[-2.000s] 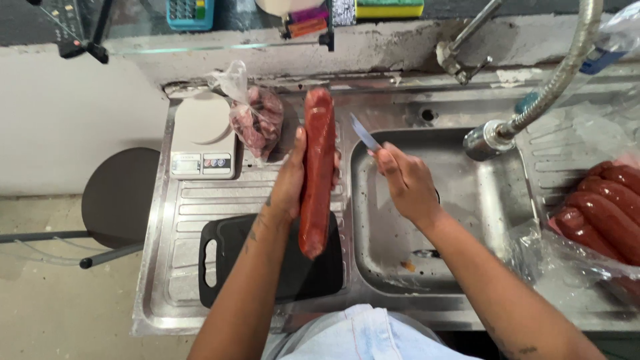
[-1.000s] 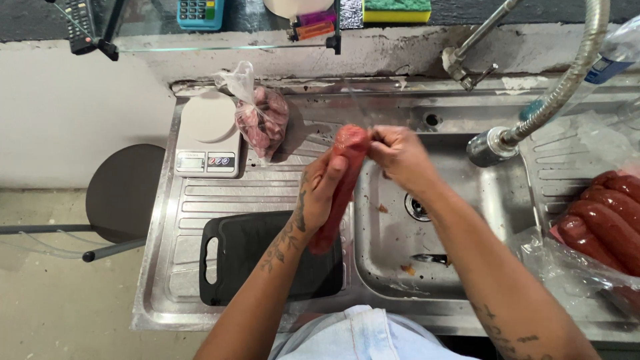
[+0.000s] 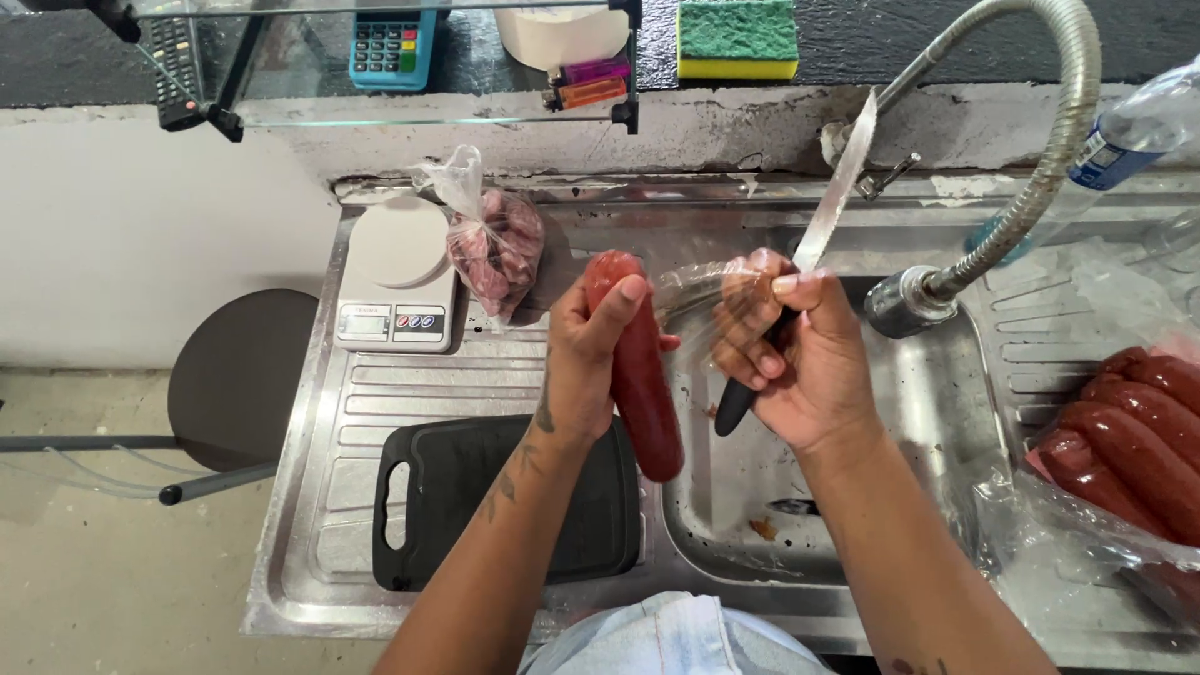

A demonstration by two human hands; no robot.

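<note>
My left hand [image 3: 586, 352] grips a thick red sausage [image 3: 647, 394] above the black cutting board [image 3: 506, 506]. Over the sink, my right hand [image 3: 806, 356] holds a knife by its black handle, its serrated blade [image 3: 844, 183] pointing up. The same hand's fingers pinch a strip of clear casing [image 3: 703, 274], which stretches toward the sausage's upper end; whether it is still attached I cannot tell. At the right, several more sausages [image 3: 1125, 441] lie in a clear plastic bag.
A white kitchen scale [image 3: 398, 277] stands beside a knotted bag of meat pieces [image 3: 497, 248] on the drainboard. The sink basin [image 3: 900, 553] lies under a flexible faucet [image 3: 1069, 122]. Behind are a sponge [image 3: 737, 42], lighters [image 3: 591, 80], a card terminal [image 3: 391, 52] and a plastic bottle [image 3: 1125, 141].
My right hand has moved right, away from the sausage it touched a second ago, and a clear casing strip now shows in its fingers. The knife blade now points up.
</note>
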